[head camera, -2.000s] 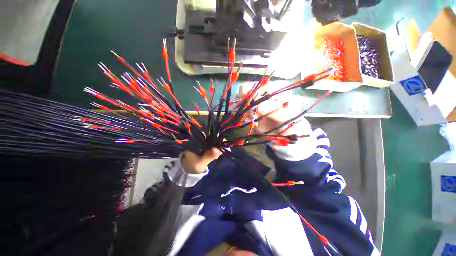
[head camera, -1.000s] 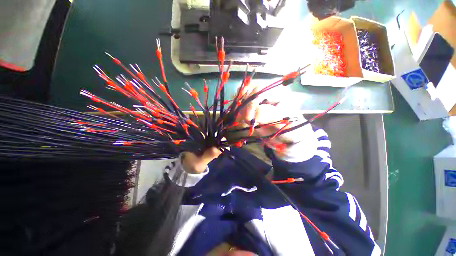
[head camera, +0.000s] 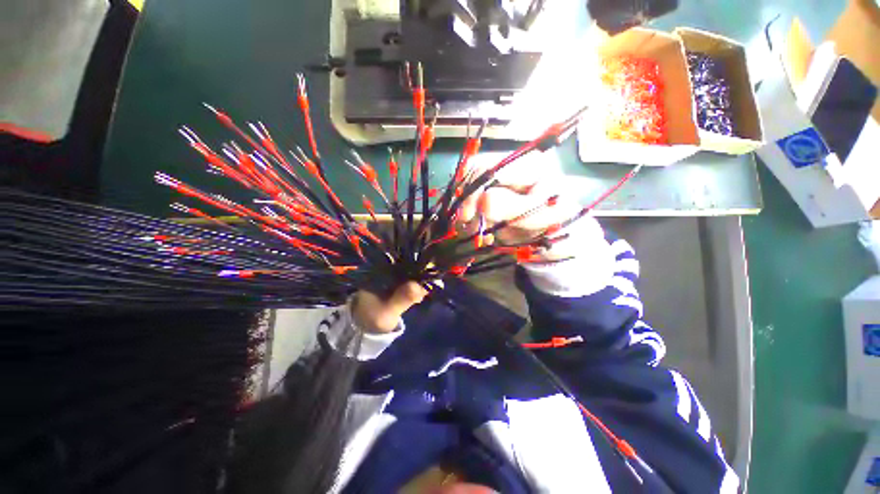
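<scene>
My left hand is closed in a fist round the bundle of black cables, which trails off to the left. Above the fist the cable ends fan out, with red sleeves and silvery tips. My right hand is among the right-hand cable ends, its fingers bent, overexposed and partly behind the cables. I cannot tell whether its fingers grip a wire. One cable hangs down right, with a red sleeve near its end.
A dark metal machine stands on a pale base at the back of the green bench. Right of it are an open carton of red sleeves and a carton of dark sleeves. White cartons and a dark flat rectangle are further right.
My right hand has shifted slightly among the right-hand cable ends, and some of those ends have changed position. My left fist stays round the bundle. The bench view has shifted slightly.
</scene>
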